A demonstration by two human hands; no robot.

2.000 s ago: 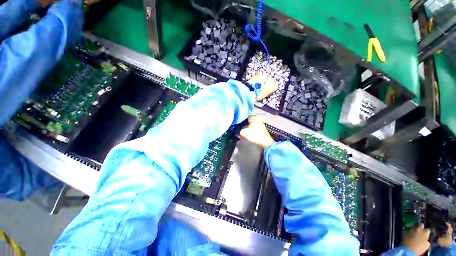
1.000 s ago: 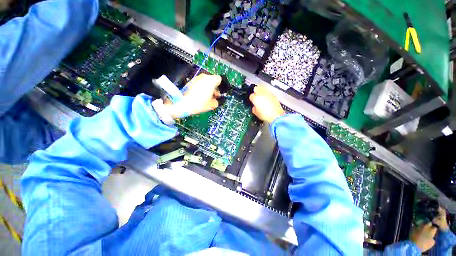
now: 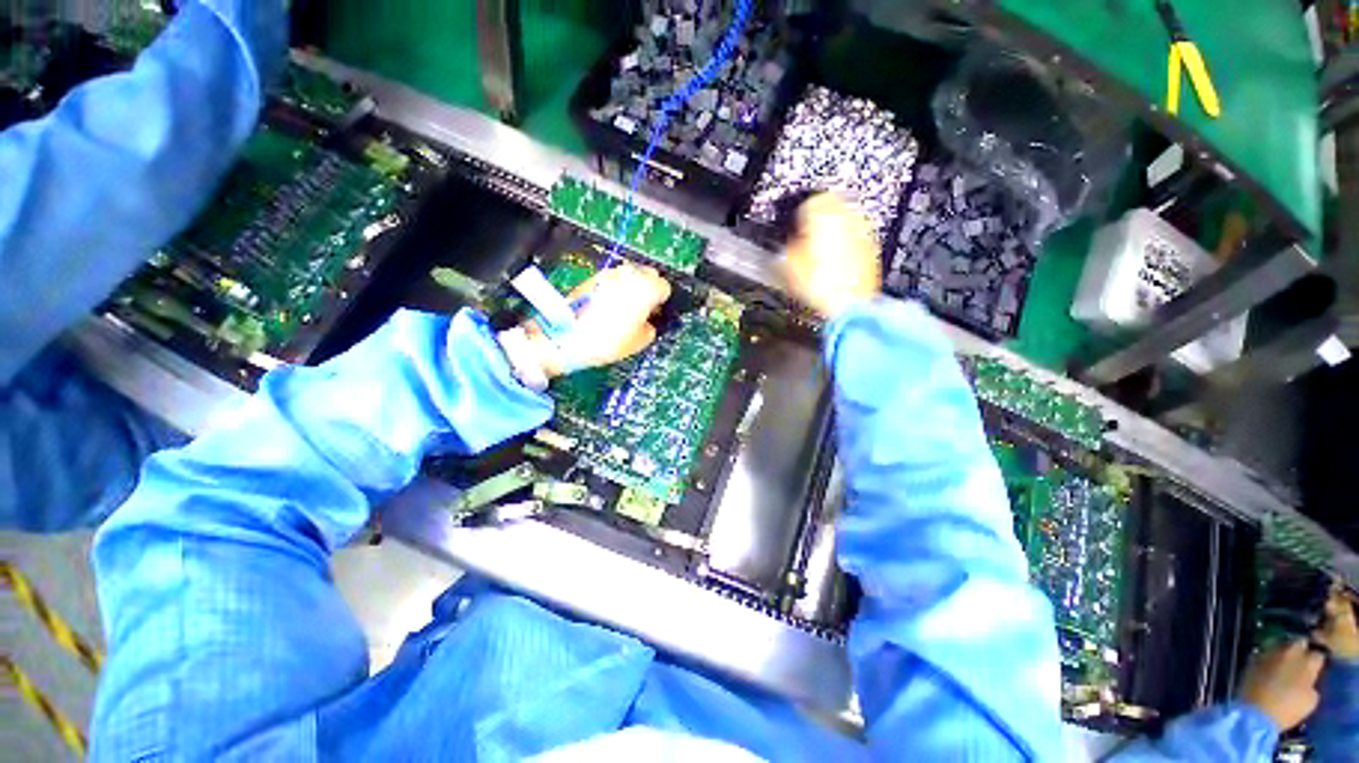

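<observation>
A green circuit board (image 3: pixel 663 388) crowded with small parts lies in a black pallet (image 3: pixel 708 514) on the line in front of me. My left hand (image 3: pixel 608 316), with a pale blue wrist band and coiled blue cord, is over the board's far left part; its fingers are curled and I cannot tell whether they hold anything. My right hand (image 3: pixel 835 254) is at the near edge of the middle bin of small pale components (image 3: pixel 838 157). Its fingertips are dark, and what they hold cannot be made out. A green strip (image 3: pixel 626 224) lies along the pallet's far edge.
Bins of black components (image 3: pixel 693 90) and dark grey components (image 3: pixel 966 246) flank the pale ones. A clear bag (image 3: pixel 1028 134), white box (image 3: pixel 1140 276) and yellow-handled cutters (image 3: pixel 1191 78) lie beyond. Other boards lie left (image 3: pixel 291 224) and right (image 3: pixel 1076 559). Another person's sleeve (image 3: pixel 134 194) and hands (image 3: pixel 1285 683) show at the sides.
Over two seconds, my left hand went from the pale bin to the board. My right hand moved from the line's far rail to the board's far edge, then out to the pale bin.
</observation>
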